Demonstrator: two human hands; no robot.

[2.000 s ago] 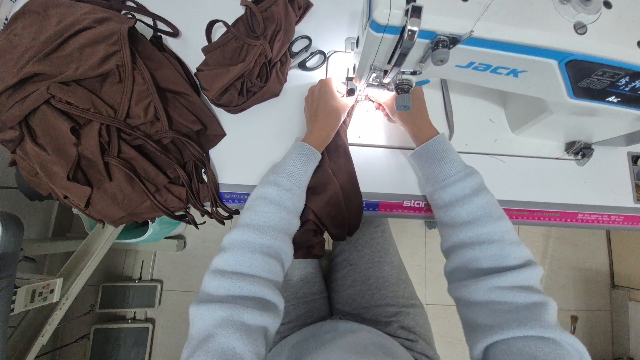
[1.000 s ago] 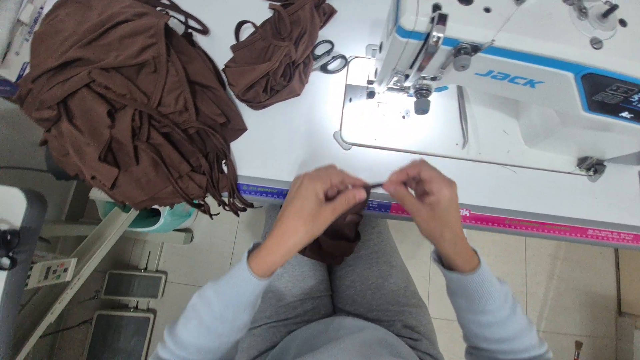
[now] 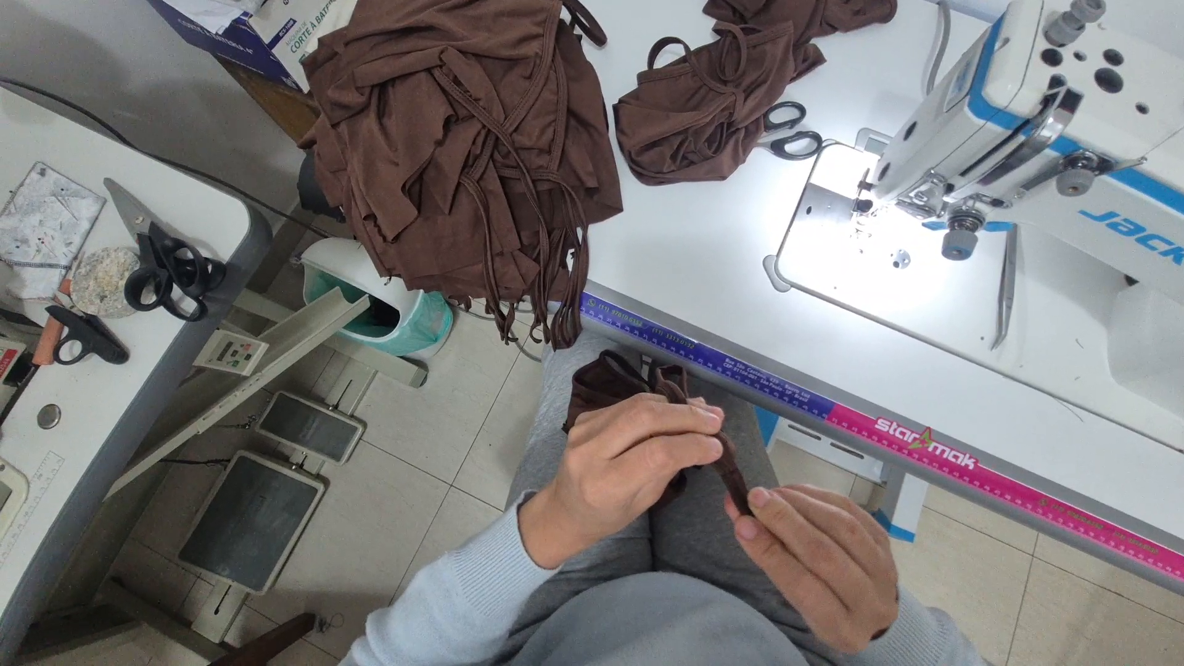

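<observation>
A strip of brown fabric is stretched between my hands above my lap. My left hand pinches its upper end, and my right hand grips the lower end between thumb and fingers. More of the brown garment hangs behind my left hand, over my thighs, partly hidden by it. At the upper right stands a Jack sewing machine, its lamp shining on the metal needle plate. Neither hand touches the machine.
A large pile of brown garments hangs over the table's left edge. Another brown garment lies beside black-handled scissors. Left, a side table holds large scissors and thread snips. A lined bin and pedals stand below.
Two seconds ago both hands were at the needle with the brown fabric; they have since come back over my lap with it. The view has swung toward the left.
</observation>
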